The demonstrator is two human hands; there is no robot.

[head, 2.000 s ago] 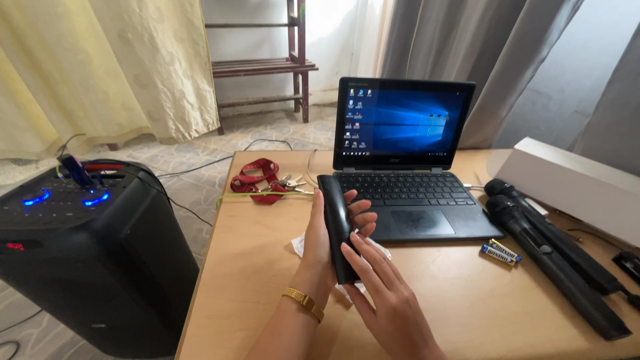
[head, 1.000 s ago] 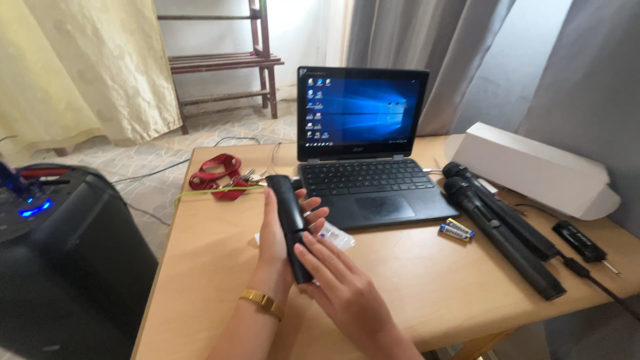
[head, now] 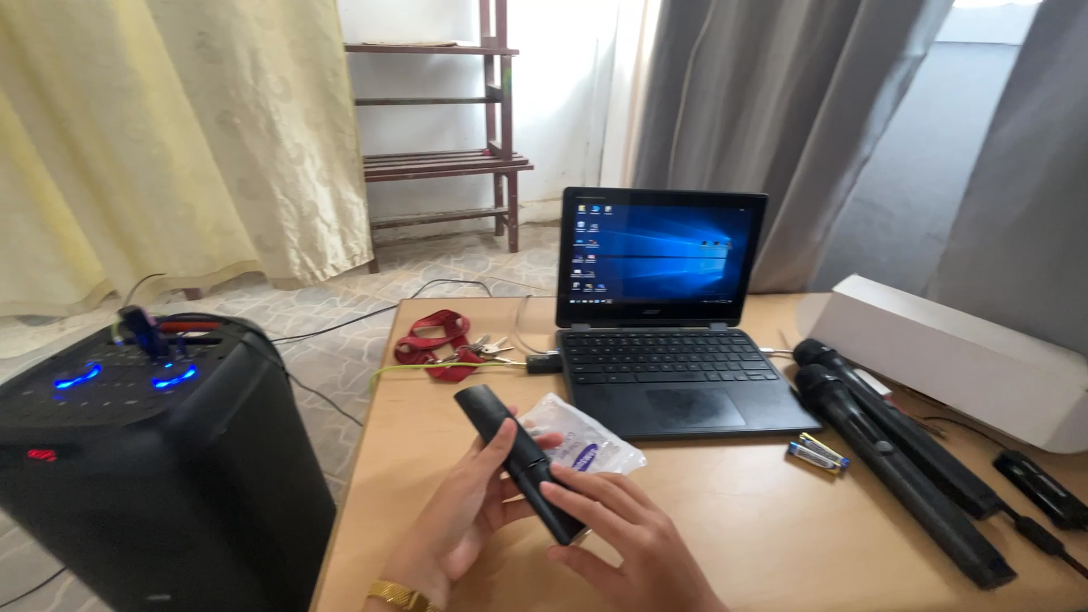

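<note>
A slim black remote control (head: 520, 459), its back face up, lies slantwise over the near left part of the desk. My left hand (head: 467, 501) grips it from the left and below, thumb along its edge; a gold watch band circles that wrist. The fingertips of my right hand (head: 625, 535) rest on the remote's lower half, by a seam. Behind the remote a clear plastic wrapper (head: 586, 438) lies on the desk. Two AA batteries (head: 818, 453) lie side by side in front of the laptop (head: 671, 382), which stands with its lid up.
Two black wireless microphones (head: 901, 476) and a small black receiver (head: 1041, 489) lie at the right, before a long white box (head: 960, 361). A red lanyard with keys (head: 438, 344) is at the desk's back left. A black speaker (head: 161, 442) stands left of the wooden desk (head: 374, 527).
The view has shifted. The remote has tilted further from upright in the picture, its top end leaning left, and more of the plastic wrapper shows behind it. My left hand keeps its hold.
</note>
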